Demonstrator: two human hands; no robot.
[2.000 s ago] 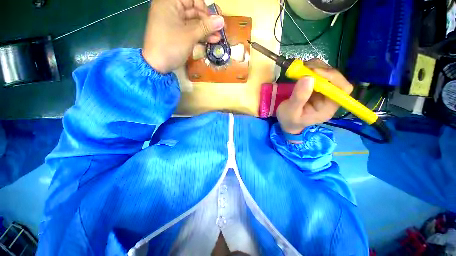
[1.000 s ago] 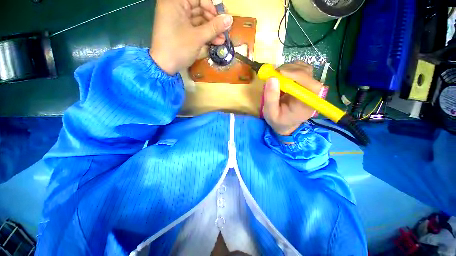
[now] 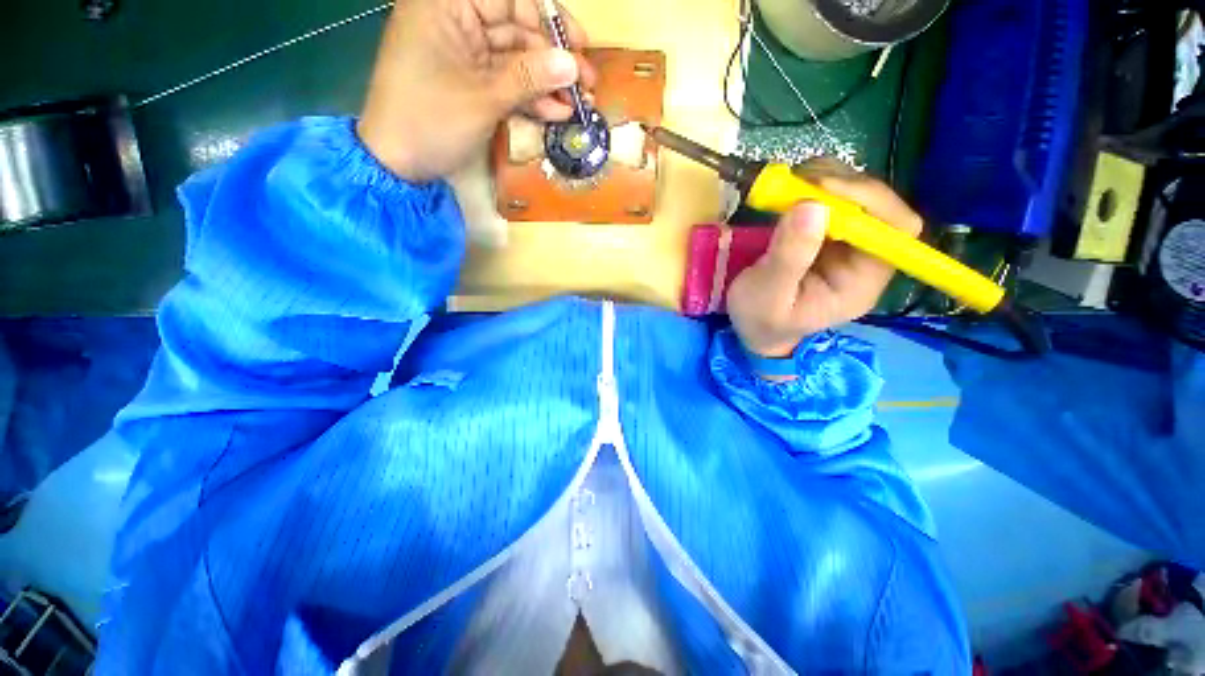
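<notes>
A dark round workpiece [image 3: 578, 143] with a bright centre sits in the middle of the orange-brown fixture [image 3: 601, 201]. My left hand [image 3: 496, 79] holds a thin grey stick, likely tweezers [image 3: 560, 37], pointing down at the disc's upper edge; the top of the hand is cut off by the picture's edge. My right hand [image 3: 819, 258] grips the yellow soldering iron [image 3: 912, 254]. The iron's metal tip is just right of the disc, over the fixture's right side, apart from the disc.
A pale yellow board [image 3: 529, 271] lies under the fixture. A pink block [image 3: 707, 271] is at its right edge. A solder spool [image 3: 73, 165] is at left with a thin line running right. A round pot [image 3: 859, 24], blue box [image 3: 1011, 119] and yellow block [image 3: 1113, 205] are at right.
Since one second ago the iron has moved right, away from the disc, uncovering the pink block. My left hand has moved slightly left, and the fixture also shows slightly further left.
</notes>
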